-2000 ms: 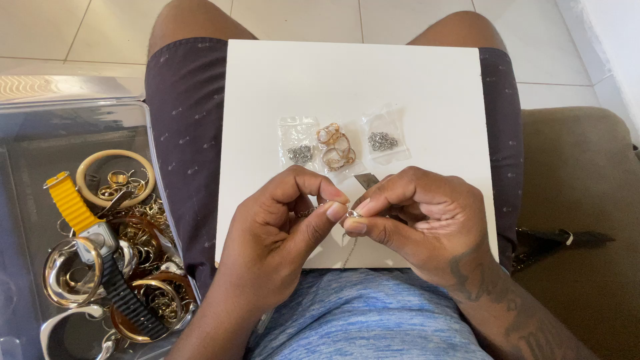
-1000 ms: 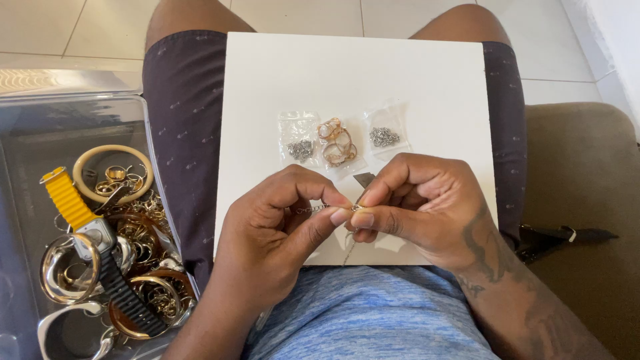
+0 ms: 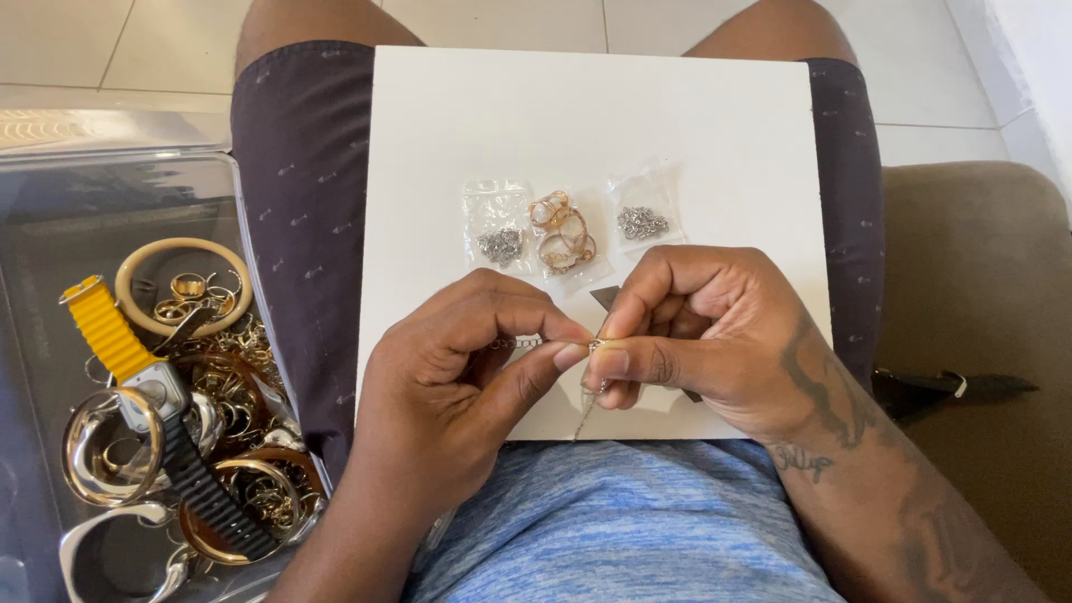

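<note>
Over the lower part of a white board (image 3: 586, 117), my left hand (image 3: 477, 377) pinches the end of a thin silver-coloured chain (image 3: 584, 416) between thumb and forefinger. My right hand (image 3: 687, 335) meets it fingertip to fingertip, pinching the chain's small end fitting, whose exact form is too small to tell. One length of links shows behind my left fingers and another hangs from the right fingertips. A dark flat tool (image 3: 605, 296) lies partly hidden beneath my right hand. Beyond the hands lie a left bag of silver chain (image 3: 500, 244), a bag of gold-coloured rings (image 3: 565, 239) and a right bag of silver chain (image 3: 642, 222).
At the left stands a clear plastic box (image 3: 241, 197) of jewellery, with bangles and a smartwatch (image 3: 155, 392) on a yellow and black band. The board rests on the lap. A brown cushioned seat (image 3: 963, 251) is at the right, with a dark object (image 3: 921, 392) on it.
My right fingers have shifted slightly around the chain's end, and the hanging length of chain now shows more plainly below them. My left hand has hardly moved. The bags are where they were.
</note>
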